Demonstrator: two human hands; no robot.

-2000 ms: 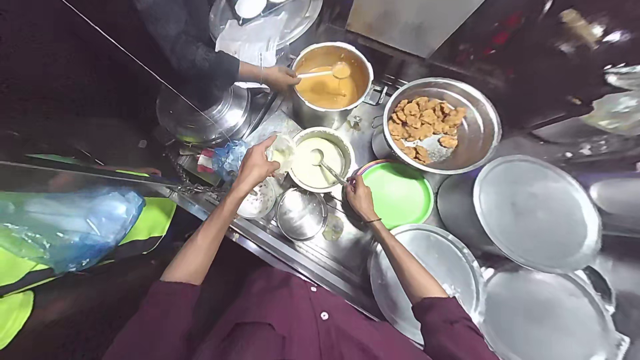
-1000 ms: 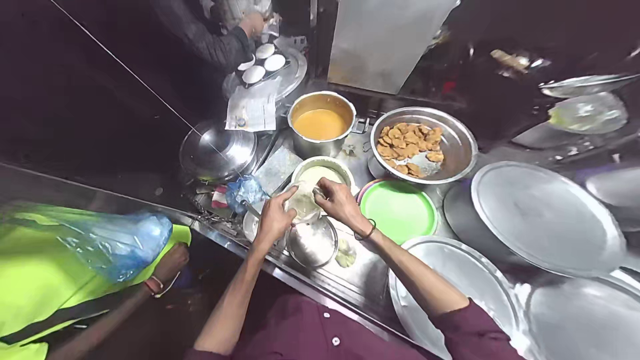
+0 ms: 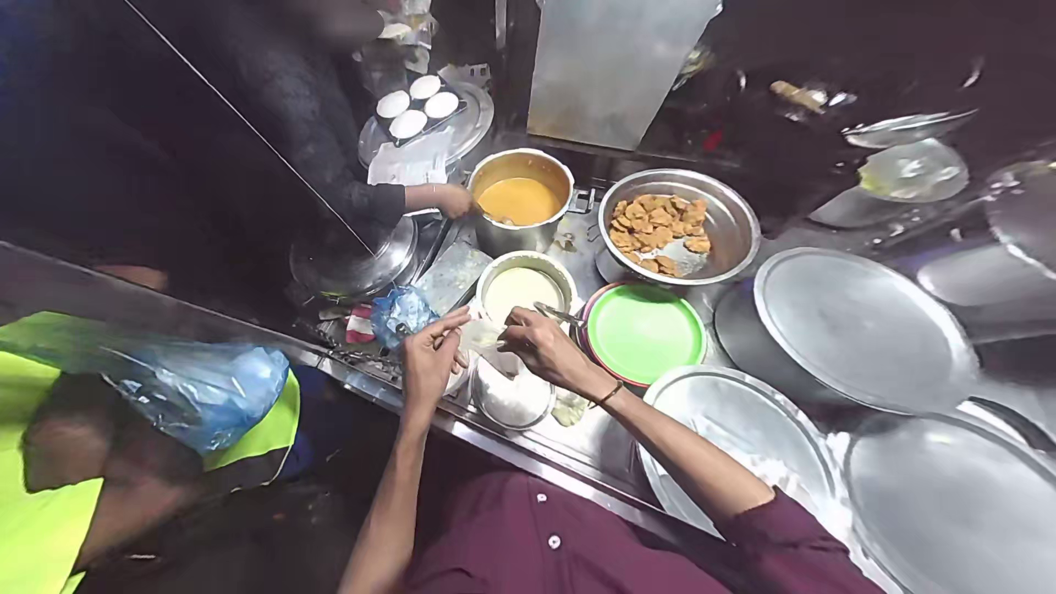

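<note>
My left hand [image 3: 435,355] and my right hand [image 3: 540,346] both grip a small clear plastic bag [image 3: 483,337] between them, over the near edge of a metal pot [image 3: 535,262] of pale white liquid. A ladle handle [image 3: 559,313] lies over the pot's right rim, beside my right hand. Below my hands stands a round steel container [image 3: 516,400]. Right of the pot is a green plate or lid [image 3: 646,332]. Behind the pot stands a taller pot of orange liquid [image 3: 518,200], and a steel bowl [image 3: 734,239] holds fried pieces [image 3: 656,227].
Another person's hand [image 3: 450,200] is at the orange pot's left rim. A tray of white rounds [image 3: 441,105] sits farther back. Large metal lids [image 3: 866,330] fill the right. At the left, a person in a yellow vest [image 3: 49,503] stands near a blue plastic bag [image 3: 404,313] on the counter.
My right hand has left the ladle handle it held two seconds ago and is now at the clear bag. The other person's hand has let go of the ladle in the orange liquid.
</note>
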